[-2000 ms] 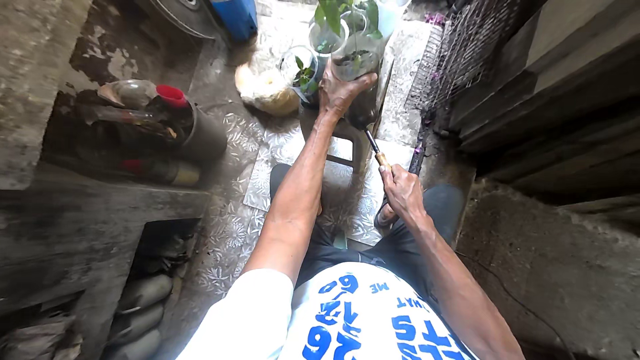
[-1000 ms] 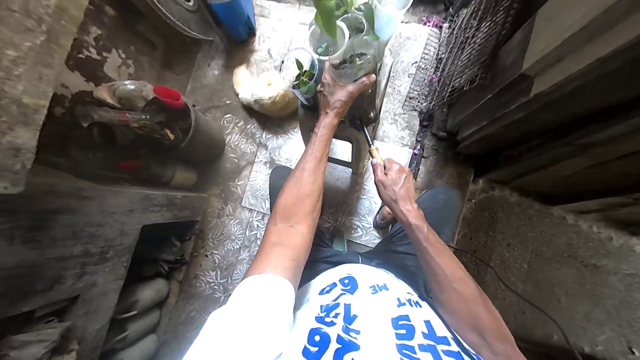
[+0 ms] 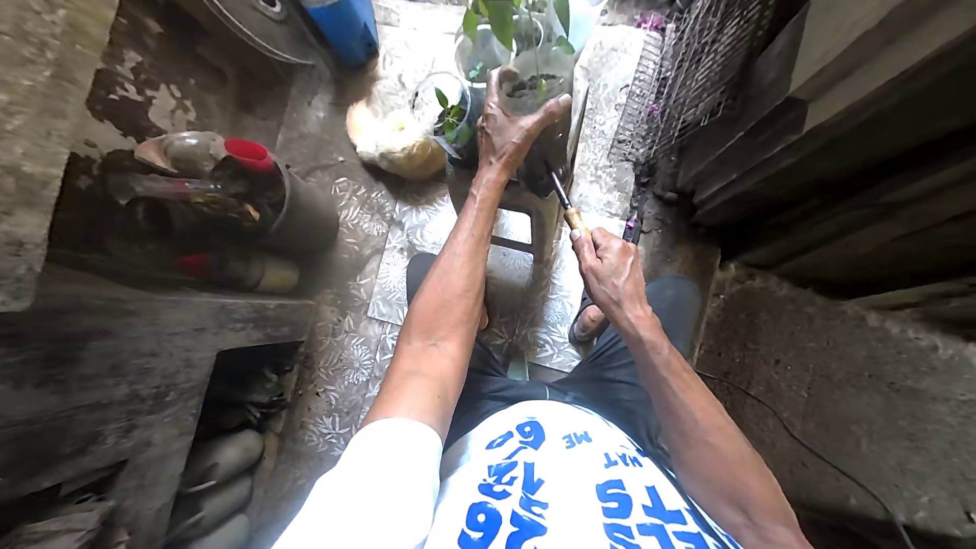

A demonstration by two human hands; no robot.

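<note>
My left hand (image 3: 515, 126) is spread around a clear plastic container with soil (image 3: 537, 85) in it, thumb and fingers on opposite sides. In my right hand (image 3: 610, 267) is a tool with a wooden handle (image 3: 576, 221) and a thin metal shaft (image 3: 561, 191). The shaft's tip meets the container's dark lower side; whether it has gone in, I cannot tell. More clear containers with green plants (image 3: 499, 23) stand behind it, and a cup with a small leafy plant (image 3: 451, 122) is at its left. The containers rest on a stool (image 3: 543, 221), whose top is mostly hidden.
A pale bundle in a plastic bag (image 3: 396, 141) lies left of the stool. Farther left are a grey bucket (image 3: 309, 206) with bottles and a blue container (image 3: 343, 30). A wire rack (image 3: 698, 76) stands at the back right. A cable (image 3: 801, 438) runs along the right.
The container under my left hand has tilted, and its rim shows less openly than before. My right hand and the tool have shifted slightly since the oldest frame.
</note>
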